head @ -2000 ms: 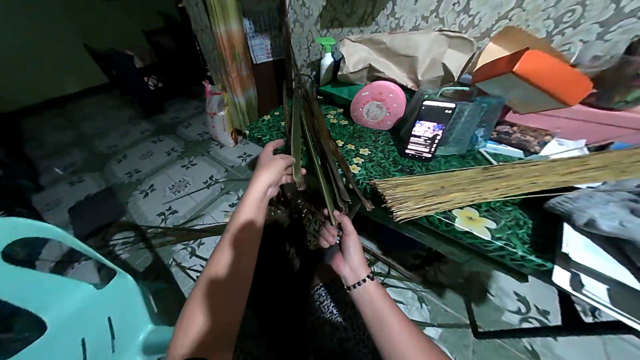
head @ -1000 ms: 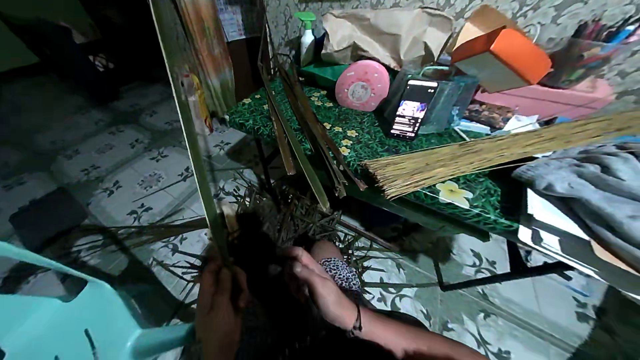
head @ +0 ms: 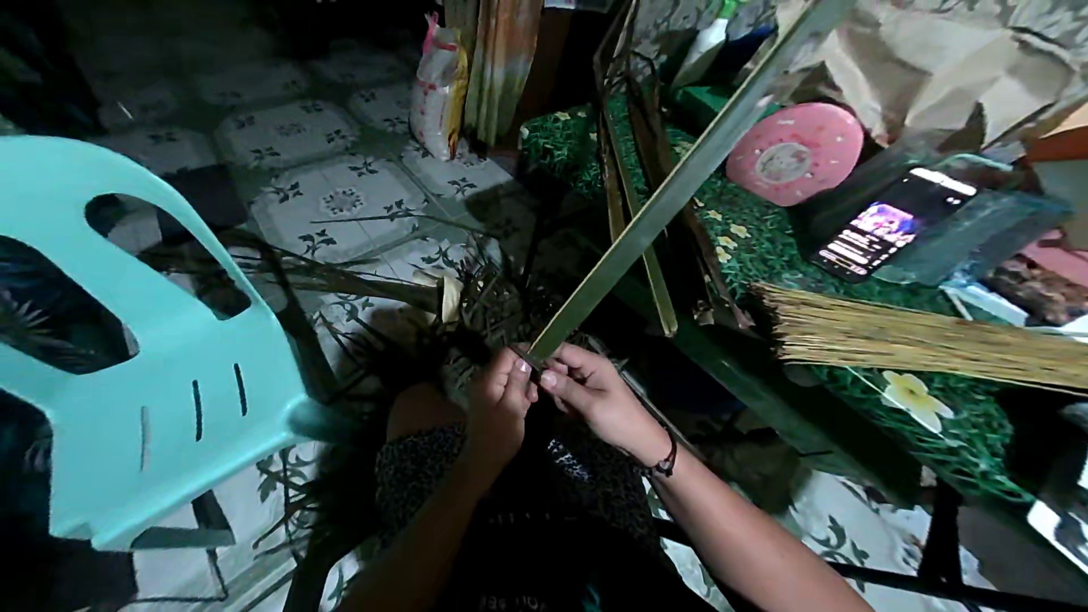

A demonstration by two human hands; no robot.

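One long green palm leaf strip [head: 654,212] slants from my fingers up to the top right, across the table's edge. My left hand [head: 501,391] pinches its lower end, with a small dark piece, perhaps a blade, between the hands. My right hand [head: 586,387] grips the same end, thumb and fingers closed together; a dark bead bracelet is on that wrist. More leaf strips [head: 625,204] lean over the table edge behind the held one. A bundle of thin yellow-brown midribs [head: 918,340] lies on the table to the right.
The table's green leafy cover [head: 765,246] bears a pink round object [head: 795,155], a lit phone [head: 897,223] against a clear container, and crumpled brown paper [head: 943,68]. A turquoise plastic chair [head: 170,357] stands at left. Leaf scraps [head: 497,314] litter the tiled floor; a sack [head: 439,93] stands beyond.
Two seconds ago both hands were up at the leaf strips by the table; now they are together above my lap on one strip. That strip leaned left a second ago and now slants right.
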